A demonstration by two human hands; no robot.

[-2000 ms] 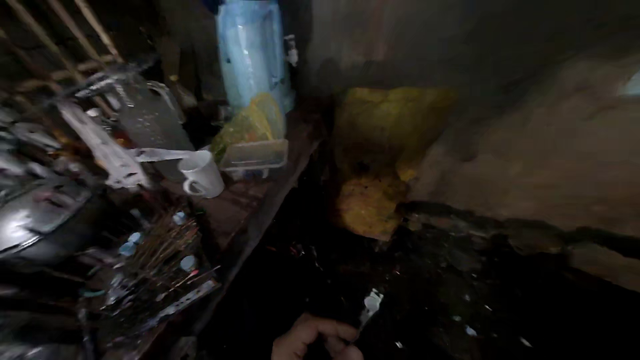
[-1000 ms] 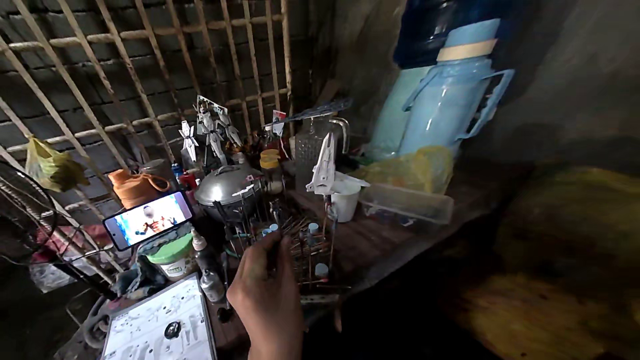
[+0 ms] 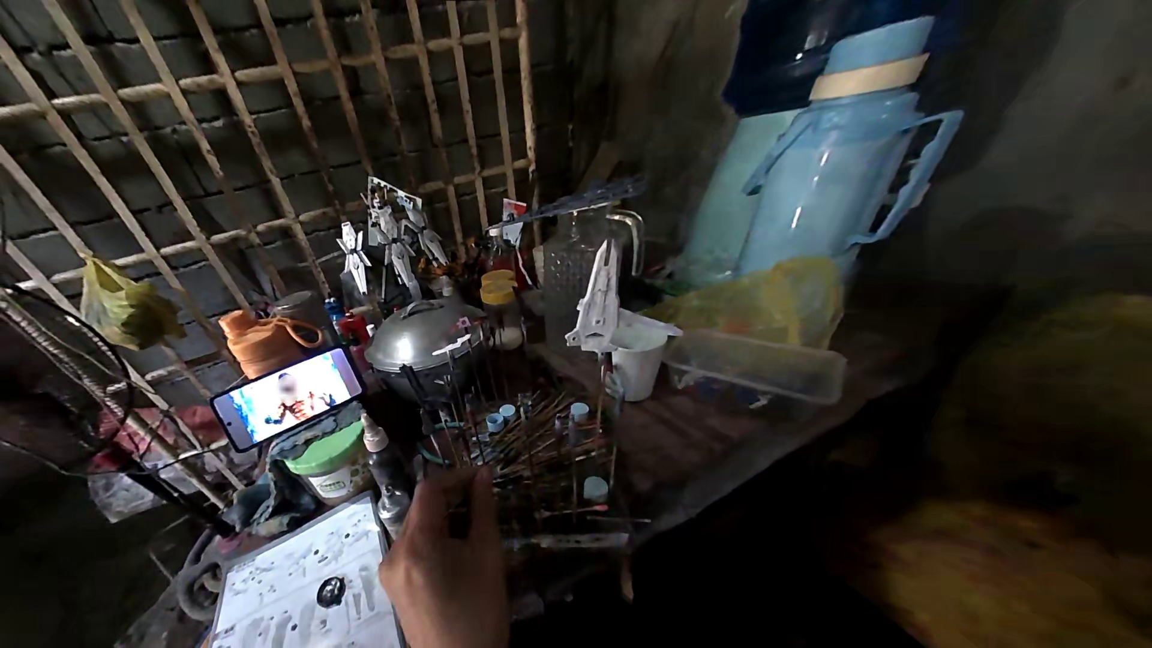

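Observation:
My left hand [image 3: 454, 549] is at the lower centre, its thumb and fingertips close together beside a crowded cluster of thin wooden sticks [image 3: 540, 436]. Dark thin sticks rise just beyond the fingertips, one topped by a small white part [image 3: 452, 345]; whether the fingers grip one is unclear. My right hand is out of view. A larger white model-kit piece [image 3: 598, 301] stands on a stick in front of a white mug [image 3: 637, 364]. More white model parts [image 3: 393, 236] stand behind the lidded metal pot [image 3: 423, 337]. Light blue caps [image 3: 579, 412] show among the sticks.
A phone [image 3: 288, 399] showing a video leans by an orange bottle [image 3: 261, 342]. Nearer are a green-lidded tub [image 3: 331, 463], dropper bottles [image 3: 385, 463] and a stained white sheet [image 3: 310, 580]. A clear tray [image 3: 760, 364] and blue jug [image 3: 828, 171] stand right, near the dark table edge.
The view has swung left to the table. Two seconds ago my hand was away from the table with a small pale piece at its fingertips; now it is at the stick cluster.

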